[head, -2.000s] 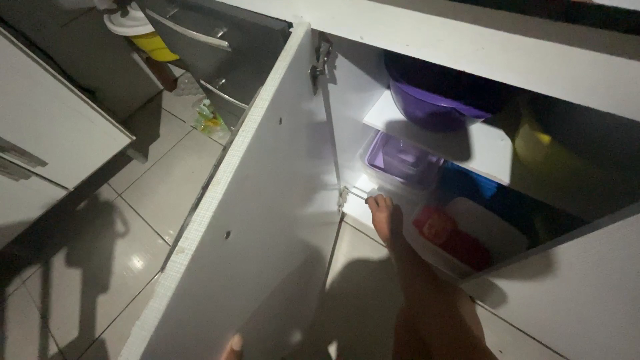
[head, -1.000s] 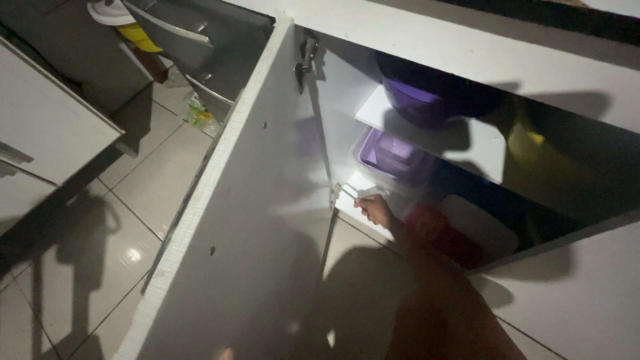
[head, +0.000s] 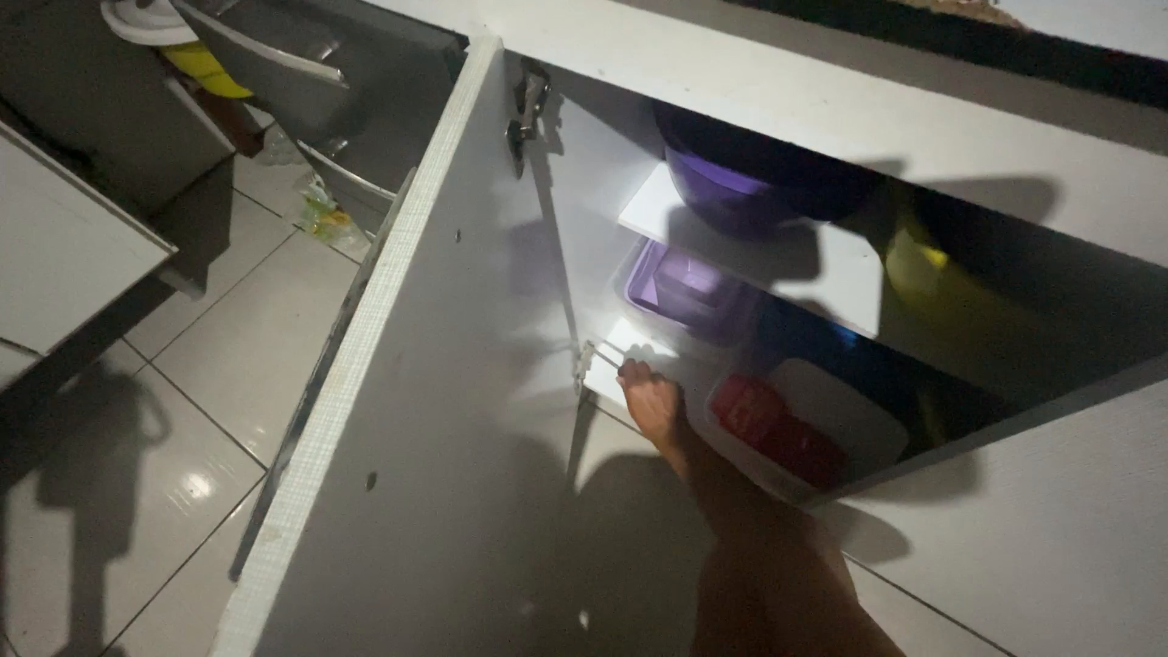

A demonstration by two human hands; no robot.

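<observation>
My right hand (head: pixel 651 400) reaches low into the white cabinet, closed on a thin metal tool (head: pixel 609 354), likely a screwdriver; its handle is hidden in my fingers. The tool's far end points at the lower hinge (head: pixel 585 363) of the open cabinet door (head: pixel 429 392); whether they touch I cannot tell. Higher on the same door edge sits the upper hinge (head: pixel 526 114), of metal. My left hand is out of view.
Purple containers (head: pixel 693 283) and a clear bin with red items (head: pixel 776 429) stand low in the cabinet. A dark purple bowl (head: pixel 730 182) rests on the shelf (head: pixel 844 274). Drawers (head: pixel 365 82) and a plastic bag (head: pixel 327 219) lie beyond the door, over floor tiles.
My right hand stays by the lower hinge, with the thin tool held throughout. A fingertip seen at the bottom edge by the door two seconds ago is out of view now.
</observation>
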